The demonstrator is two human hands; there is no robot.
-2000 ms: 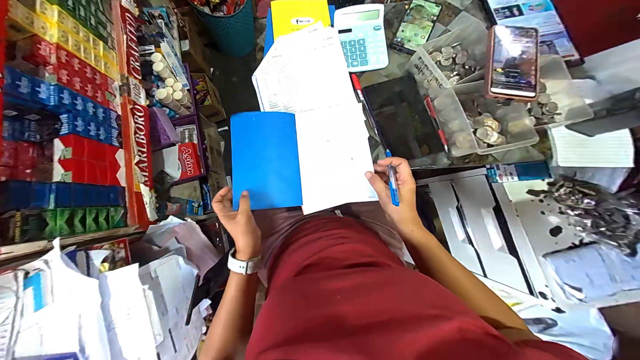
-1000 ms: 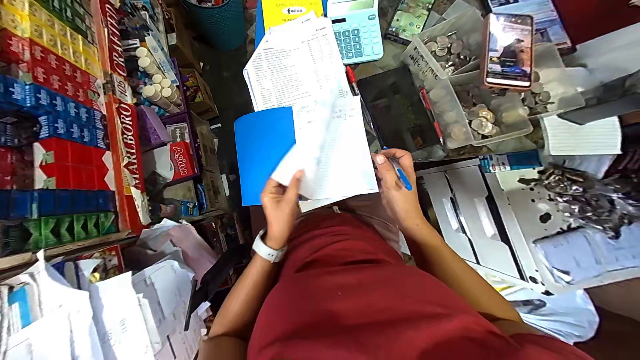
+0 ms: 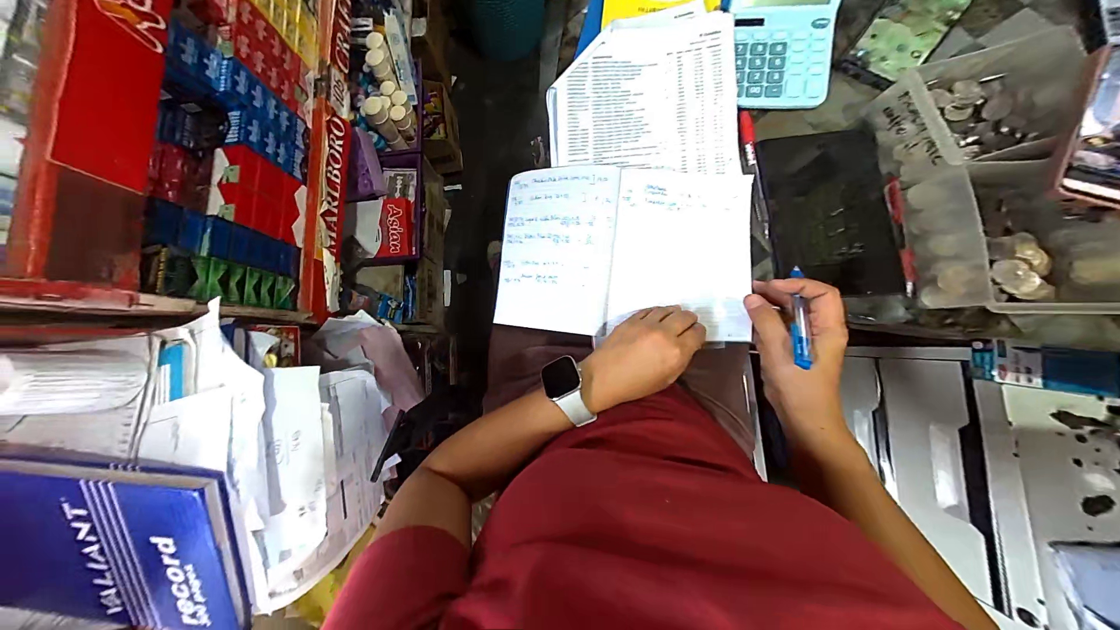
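An open notebook (image 3: 560,302) with handwriting on both pages lies over my lap and the counter's edge. My left hand (image 3: 647,350), a smartwatch (image 3: 563,382) on its wrist, rests on the lower edge of the right page; whether it pinches the paper is unclear. In my right hand (image 3: 801,350) a blue pen (image 3: 800,328) is held between the fingers, beside the notebook's lower right corner. Printed sheets (image 3: 643,105) lie just beyond the notebook. A light blue calculator (image 3: 781,61) sits at their right, with a red pen (image 3: 746,140) below it.
Plastic containers of coins (image 3: 941,210) stand at the right, near a dark flat pad (image 3: 827,210). A phone (image 3: 1094,140) shows at the right edge. Shelves of cigarette packs (image 3: 254,175) fill the left, above loose papers (image 3: 293,455) and a blue record book (image 3: 114,542).
The notebook's blue cover at the left has given way to a written page. My left hand has moved from the left side to the right page's lower edge. The view has shifted closer.
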